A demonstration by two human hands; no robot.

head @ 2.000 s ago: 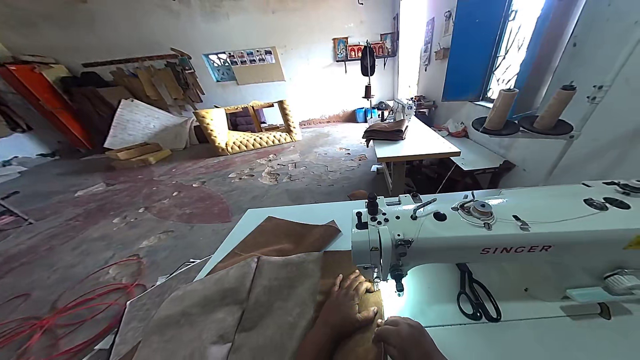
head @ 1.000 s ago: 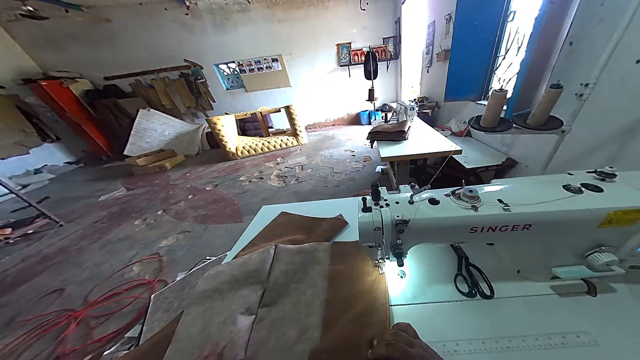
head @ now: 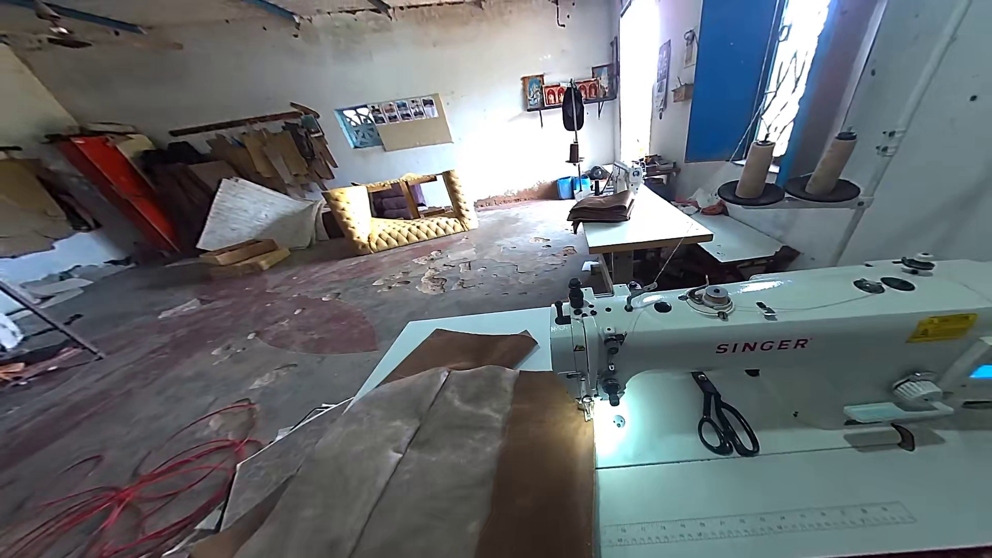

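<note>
Neither of my hands shows in the head view now. Brown leather pieces (head: pixel 542 465) lie on the table of a white Singer sewing machine (head: pixel 767 349), their right edge beside the lit presser foot (head: pixel 587 408). A joined greyish-brown panel (head: pixel 434 457) with a seam down its middle lies on top, left of the needle. Behind it another brown leather piece (head: pixel 465 350) rests flat. Black-handled scissors (head: pixel 725 422) lie under the machine arm. Near the table's front is a clear ruler (head: pixel 759 525).
Two thread cones (head: pixel 753 172) stand behind the machine. A second table (head: pixel 647 221) holds folded leather (head: pixel 603 208) and another sewing machine. Red cord (head: pixel 132 492) lies tangled on the floor at left. A yellow tufted sofa frame (head: pixel 411 225) sits near the far wall.
Two seconds ago both hands were on the leather by the needle; one second ago a single hand showed at the bottom edge. Both are now out of view.
</note>
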